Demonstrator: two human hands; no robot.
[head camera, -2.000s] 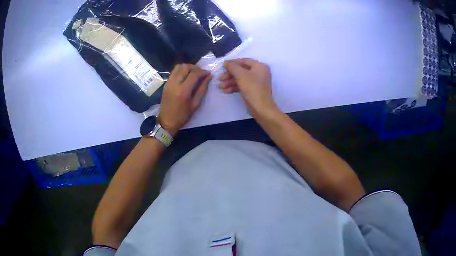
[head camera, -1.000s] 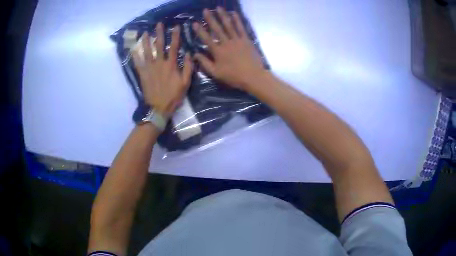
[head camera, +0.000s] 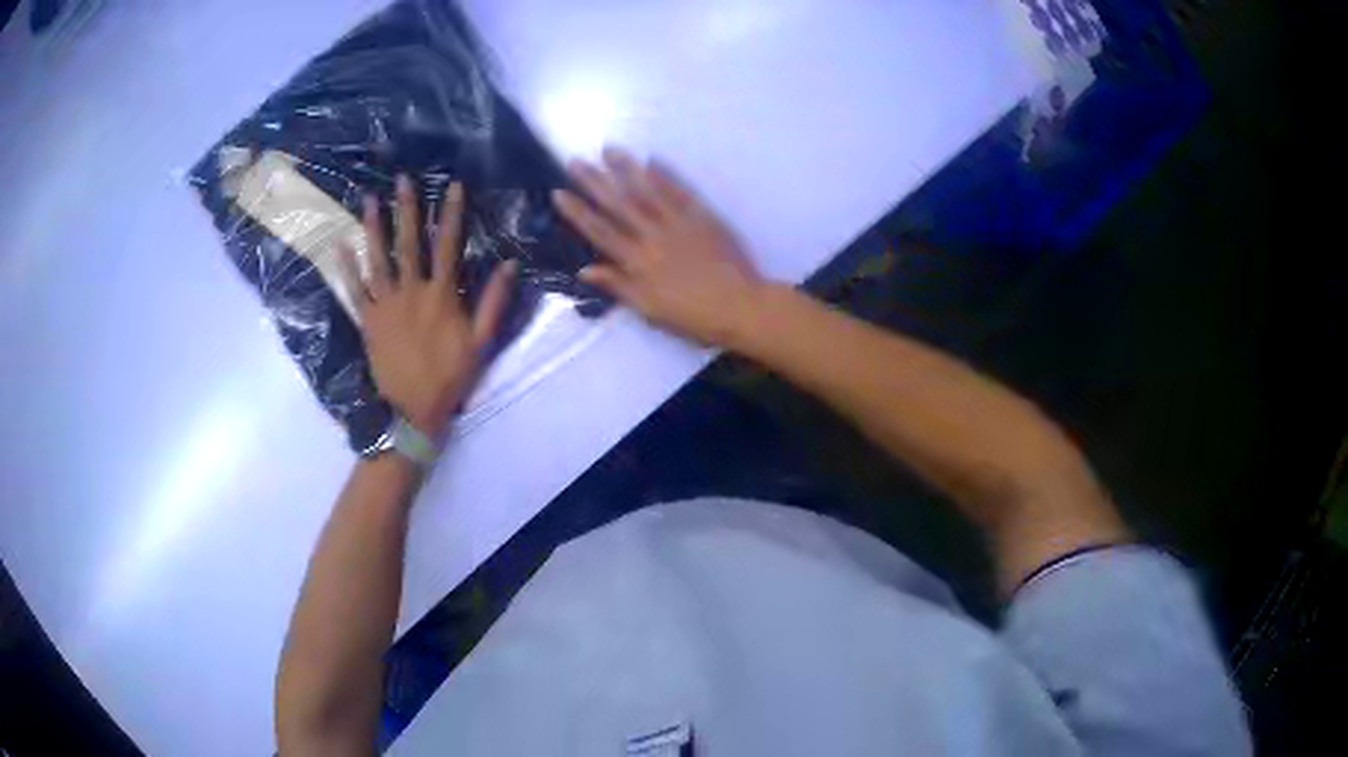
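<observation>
A dark garment (head camera: 399, 104) lies flat inside a clear, shiny polybag (head camera: 525, 370) on the white tabletop. A long cream hang tag (head camera: 296, 207) shows through the film on its left part. My left hand (head camera: 421, 318) lies spread on the lower part of the bag, over the tag's lower end. My right hand (head camera: 658, 252) is spread at the bag's right edge, its fingertips at the garment's side. Neither hand grips anything. The bag's clear end shows between the hands, towards me.
The white table (head camera: 178, 444) has its front edge running diagonally from lower left to upper right. Purple round stickers (head camera: 1067, 30) are at its far right corner. Blue crates (head camera: 1101, 178) are below that corner. A dark item is partly visible at the top left.
My hands went from the bag's open end to flat on the garment, then spread to its lower part and right edge. The view has turned, so the table edge now slants.
</observation>
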